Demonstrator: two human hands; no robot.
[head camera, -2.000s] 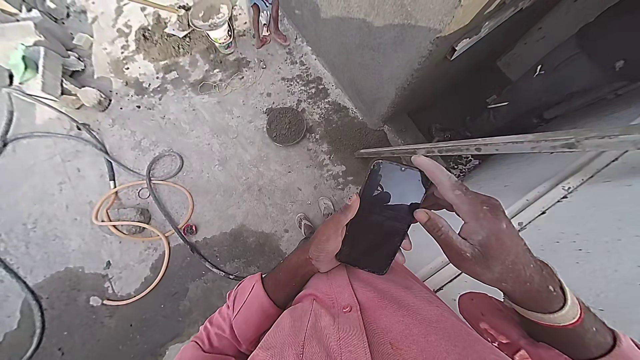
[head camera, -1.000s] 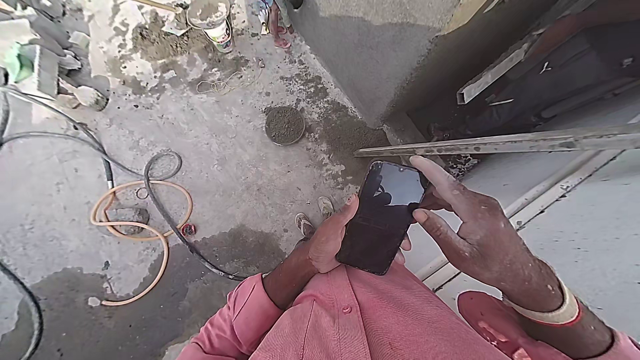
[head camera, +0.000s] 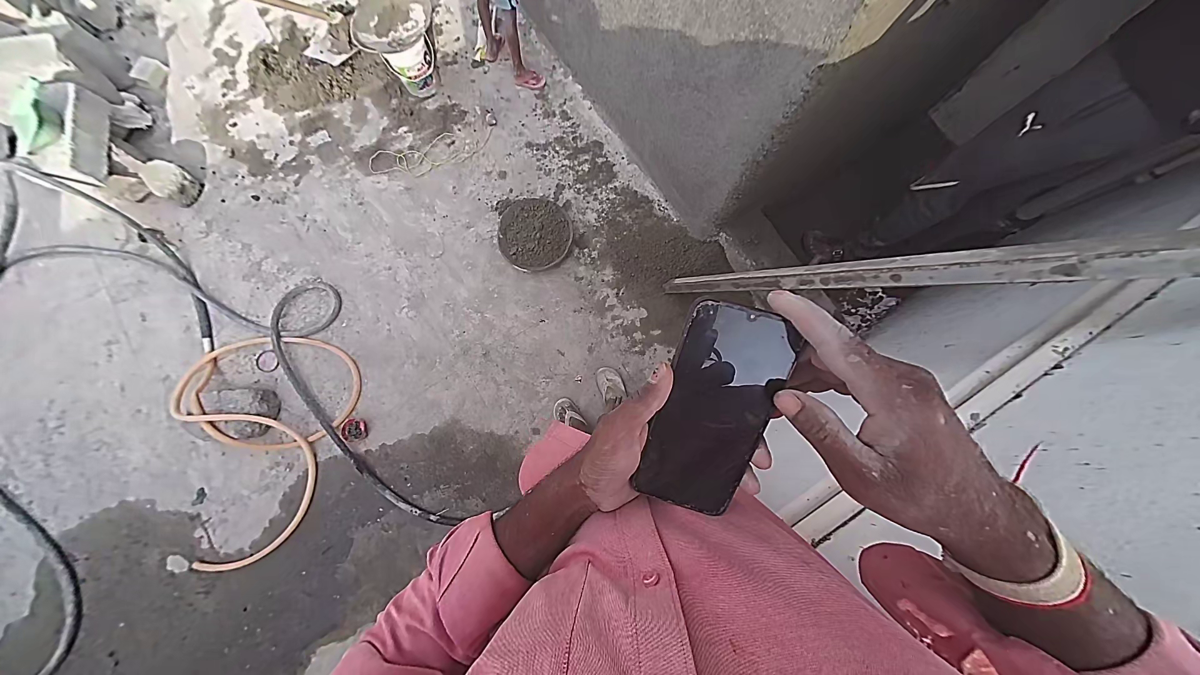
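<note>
A smartphone with a dark, reflecting screen lies tilted in front of my pink shirt. My left hand holds it from the left edge, thumb along the side and fingertips showing at the far edge. My right hand is at the phone's upper right, with its thumb and a finger at that edge; dust marks the skin and a band circles the wrist. Part of that hand's grip is hidden behind the phone.
A pan of wet mortar sits on the concrete floor. Orange and black hoses coil at left. A long straight bar crosses at right beside a plastered wall. A bucket and another person's legs are at the top.
The other person's feet at the top have shifted slightly. Both of my hands stay on the phone in the same pose.
</note>
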